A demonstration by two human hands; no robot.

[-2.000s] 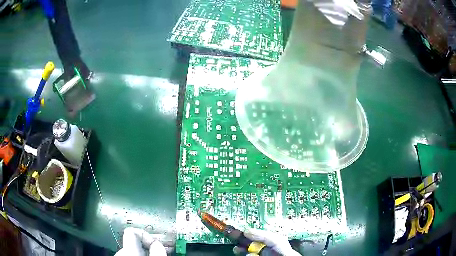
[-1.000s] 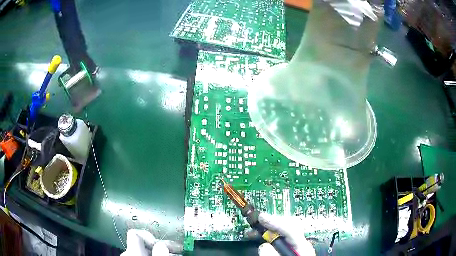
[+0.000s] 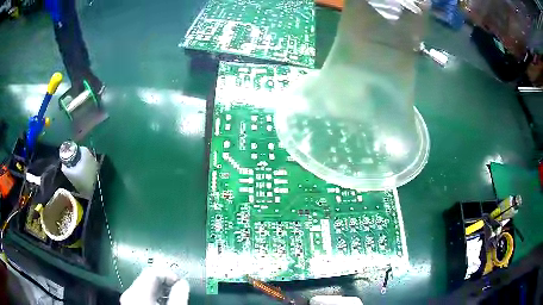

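A large green printed circuit board [image 3: 297, 208] lies flat in front of me. My left hand [image 3: 156, 288], in a white glove, is at the bottom edge, left of the board, with curled fingers. Thin solder wire [image 3: 107, 223] runs from the reel stand [image 3: 80, 101] down toward it; the fingertips' hold on it is hard to see. My right hand [image 3: 334, 300], white-gloved and mostly cut off by the bottom edge, holds the soldering iron [image 3: 271, 290]. Its copper-orange front points up-left, with the tip at the board's near edge.
The clear fume extractor hood [image 3: 357, 149] hangs over the board's right part and clouds it. A second board [image 3: 253, 30] lies behind. Black trays stand left [image 3: 65, 253] and right [image 3: 458, 232], with a white bottle [image 3: 78, 170] and a yellow-rimmed cup [image 3: 61, 215] in the left one.
The soldering iron has moved down from the board's lower middle to its near edge, and my right hand has sunk mostly out of the picture. The whole view has shifted slightly.
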